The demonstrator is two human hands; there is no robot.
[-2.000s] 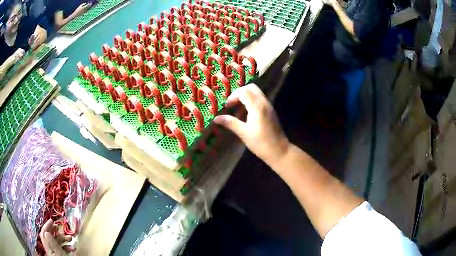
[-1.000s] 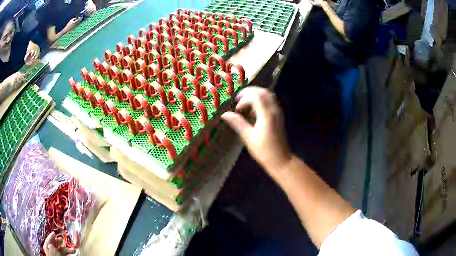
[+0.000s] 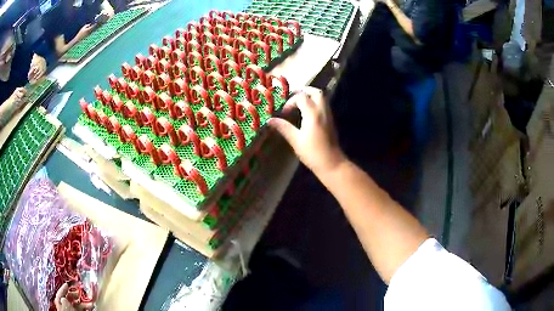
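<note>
Rows of green perforated pieces with upright red hooks fill the top layer of a stack with brown cardboard between layers. My right hand is at the right edge of this layer, thumb and fingers curved around its side; whether it holds a piece cannot be seen. My left hand shows only in part at the bottom left, at the open side of a clear plastic bag of loose red hooks. Whether it grips a hook is unclear.
Green grid layers without hooks lie at the left and the back. People sit at the upper left, and another person stands at the upper right. Cardboard lies under the bag. Crinkled plastic is by the stack's front corner.
The stack and bag appear slightly further left and the stack's front corner slightly lower. My right hand shifted along the stack's right edge, away from the front corner. My left hand stays at the bag.
</note>
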